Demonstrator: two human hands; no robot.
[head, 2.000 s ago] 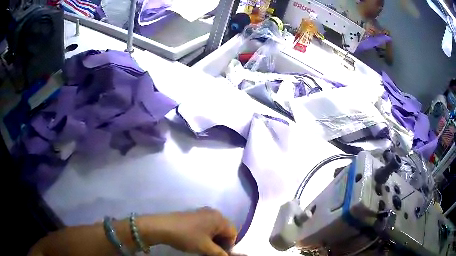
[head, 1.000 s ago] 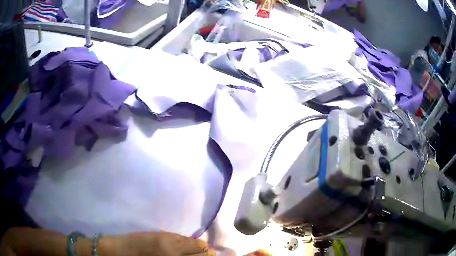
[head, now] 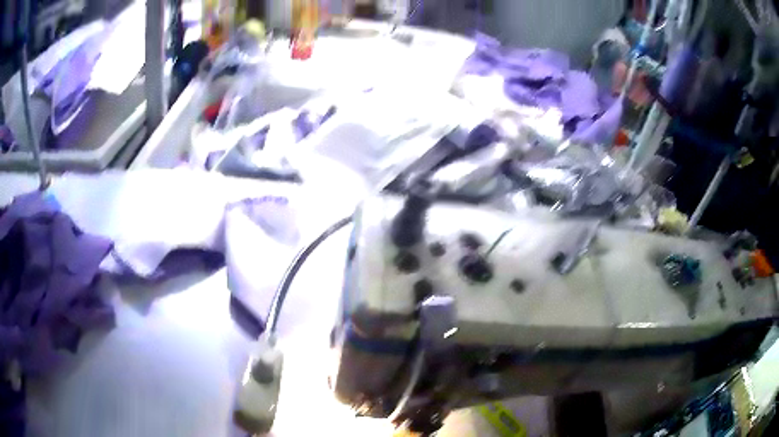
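Observation:
The view is blurred. A pale lilac garment panel lies flat on the table at the lower left, with darker curved edges. A heap of purple cut pieces sits at the left edge. The off-white sewing machine head spans the right half. Its gooseneck lamp hangs at its left end, beside the panel. The needle area below the head is in bright glare, and its details cannot be made out. Neither my left hand nor my right hand is in view.
Yellow-green snips and a dark rectangle, likely a phone, lie below the machine head. A bundled work pile with clear plastic lies behind the machine. More purple cloth lies farther back. A metal rod stands at the left.
The view has swung right, so the machine, panel and purple heap sit farther left in the picture. My left hand and the fingertips near the needle have gone out of view.

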